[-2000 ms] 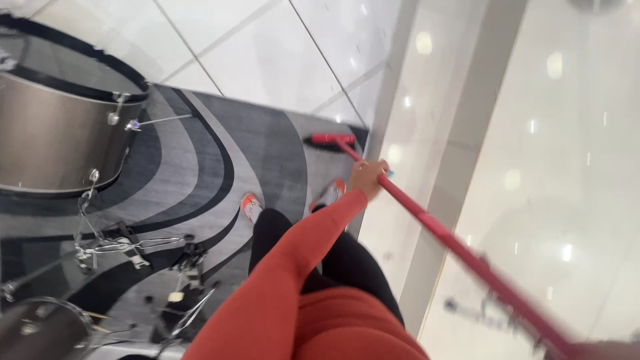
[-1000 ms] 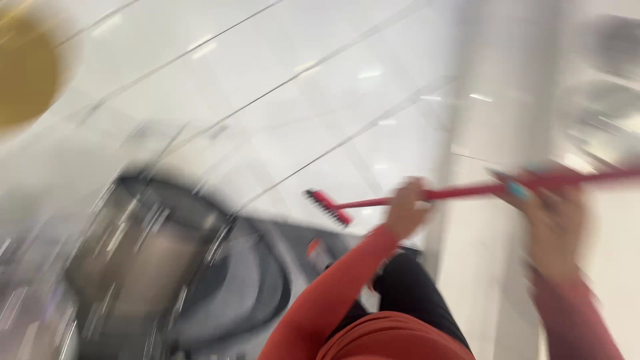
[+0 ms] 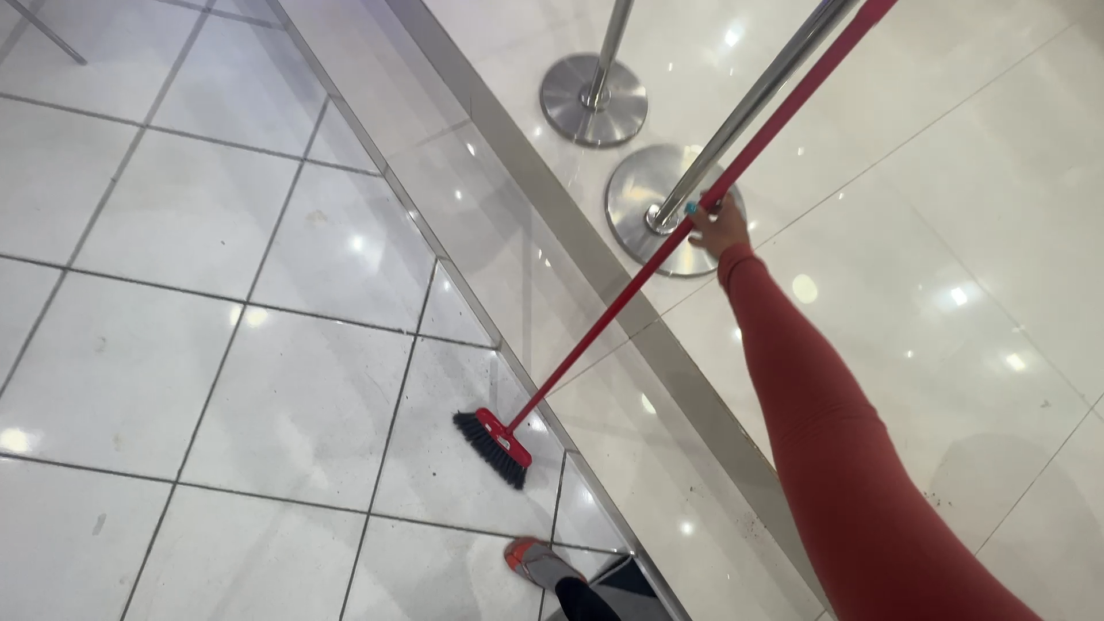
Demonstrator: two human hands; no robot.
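My right hand point(image 3: 720, 226) comes in from the lower right and grips the red handle of a broom point(image 3: 617, 306), partway along it. The handle slants from the top right down to the red broom head point(image 3: 503, 442), whose dark bristles rest on the white floor tiles close to the metal edge strip. Beside my hand, a metal pole point(image 3: 742, 112) rises from a round steel base point(image 3: 634, 203); the handle passes in front of this base. The upper end of the broom runs out of view. My left hand is not visible.
Another round steel base point(image 3: 573, 103) with a pole stands just behind. A metal-edged ledge point(image 3: 552, 224) cuts diagonally between the tiles and the glossy cream floor. One foot in a grey and orange shoe point(image 3: 539, 561) is at the bottom, near dark flooring point(image 3: 625, 578).
The view has swung away from the drums onto the tiles and steel bases. My left hand, on the broom a second ago, has gone out of view.
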